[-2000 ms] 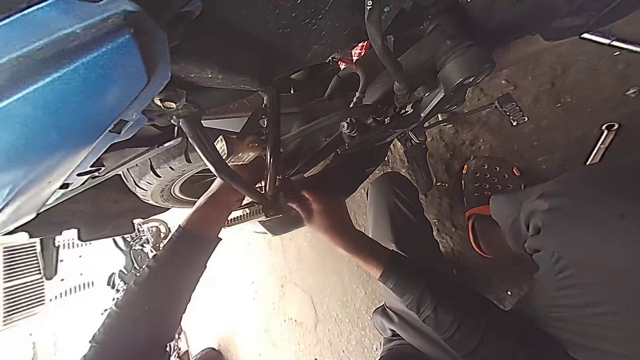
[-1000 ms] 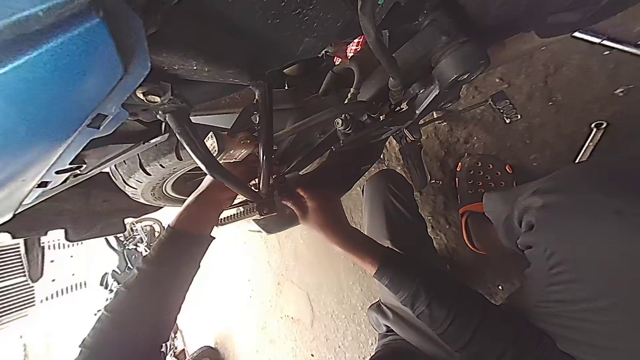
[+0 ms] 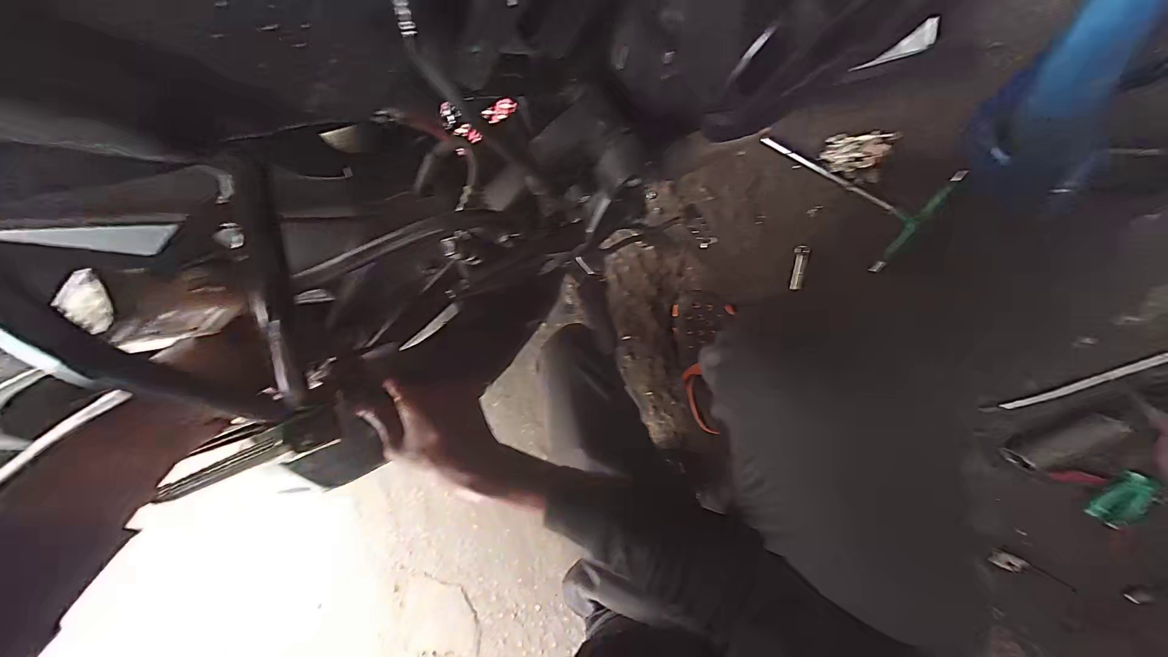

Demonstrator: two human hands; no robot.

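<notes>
My right hand [image 3: 411, 424] is at the lower end of the black tubular frame [image 3: 265, 274] of a vehicle, its fingers bent beside a dark part whose shape I cannot make out. My left hand [image 3: 201, 365] reaches in from the left behind a black tube; its fingers are hidden in shadow. Just below the joint of the tubes lies a dark block-like part [image 3: 338, 461]. Red-and-white cloth or tape [image 3: 500, 110] shows among black hoses higher up. The picture is blurred, and whether either hand grips anything is not visible.
On the dark ground lie a green-handled T-shaped tool [image 3: 912, 222], a small metal piece [image 3: 799, 267], a metal rod [image 3: 1086, 380] and a green object [image 3: 1122, 499]. A dark clog with orange trim [image 3: 698, 397] is beside a grey-clothed leg [image 3: 849, 456]. A blue shape [image 3: 1086, 82] stands upper right.
The view has swung far to the right, bringing the T-shaped tool and the green object into sight. Both hands remain around the lower end of the frame.
</notes>
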